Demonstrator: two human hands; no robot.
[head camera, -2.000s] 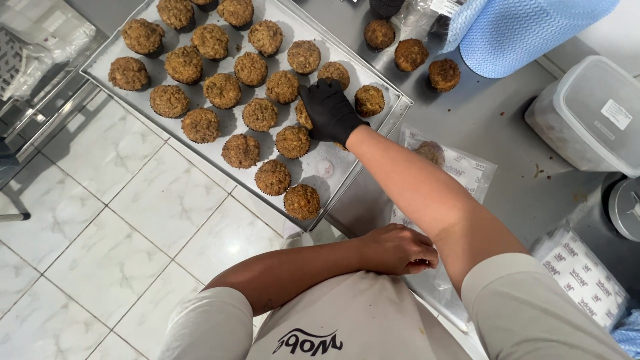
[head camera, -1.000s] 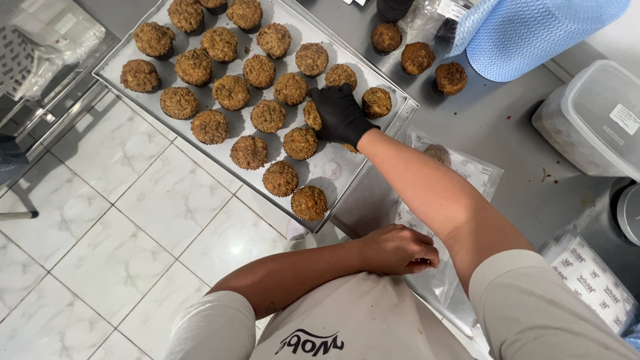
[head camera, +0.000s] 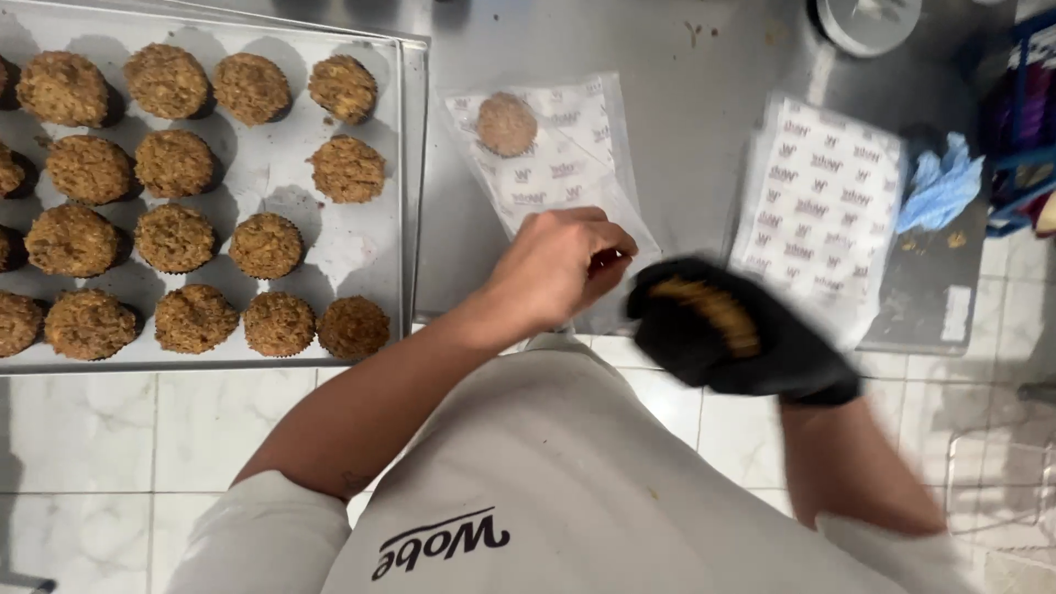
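My left hand (head camera: 569, 256), bare, pinches the open edge of a clear plastic bag (head camera: 615, 177) between thumb and fingers. The bag lies on the steel counter, with a printed paper sheet (head camera: 569, 148) and one muffin (head camera: 506, 124) inside it. My right hand (head camera: 726, 330) wears a black glove and is blurred; it is closed on a muffin (head camera: 718, 309) with a ridged side, just right of the bag's edge. Several brown muffins (head camera: 173, 163) stand in rows on a metal tray (head camera: 363, 239) to the left.
A stack of printed sheets (head camera: 817, 206) lies on the steel counter (head camera: 693, 107) at the right, beside a crumpled blue cloth (head camera: 943, 183). A round metal object (head camera: 870, 21) stands at the back, and a blue rack (head camera: 1027, 124) is at the far right.
My gloved right hand has moved from the tray to the right of the bag, with a muffin in it. My left hand remains at the bag's edge. The view has turned and shifted right.
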